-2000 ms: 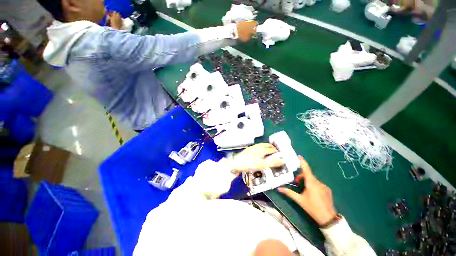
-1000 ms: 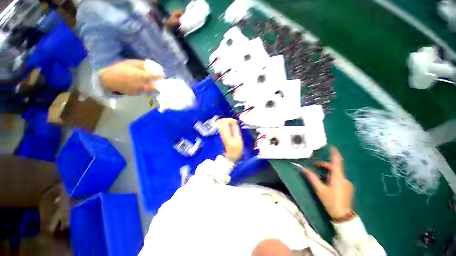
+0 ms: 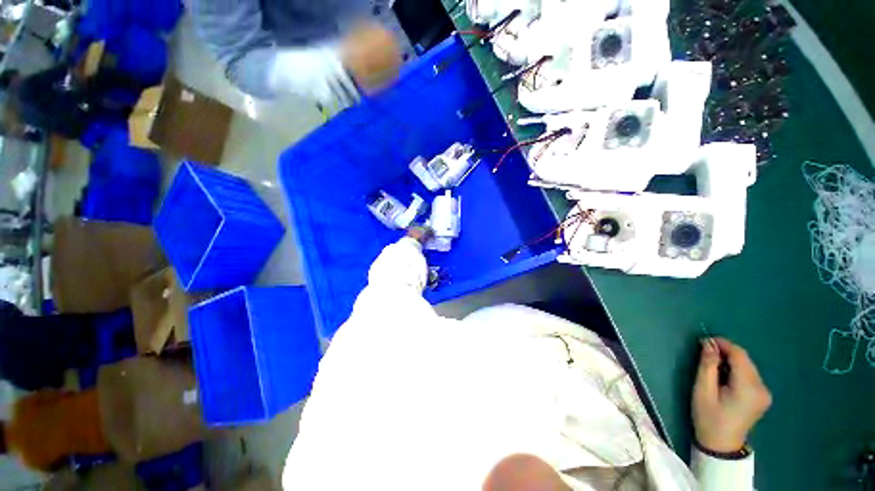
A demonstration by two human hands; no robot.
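Note:
My left hand (image 3: pixel 419 233) reaches into the blue bin (image 3: pixel 326 240), its fingers closed at a clear-and-white plastic part (image 3: pixel 444 216); the sleeve hides much of it. Two more such parts lie in the bin, one farther back (image 3: pixel 447 166) and one to the left (image 3: pixel 393 209). My right hand (image 3: pixel 726 388) is above the green bench, closed around a dark object with a thin shaft, apparently a screwdriver (image 3: pixel 709 338). The nearest white camera housing (image 3: pixel 655 233) lies with its round openings up, at the bench edge. Its wires (image 3: pixel 542 240) hang over the bin.
More housings (image 3: pixel 614 139) stand in a row behind the nearest one. A heap of small dark parts (image 3: pixel 744 86) lies behind them. Tangled white cords (image 3: pixel 849 230) lie at right. A person's blurred hand (image 3: pixel 369 58) is beyond the bin. Blue bins (image 3: pixel 216 225) and cardboard boxes (image 3: pixel 192 125) stand on the floor.
The nearest housing has left my hands and lies at the row's end. My left hand has moved to a part in the bin. My right hand is farther from the housing. The view has turned left.

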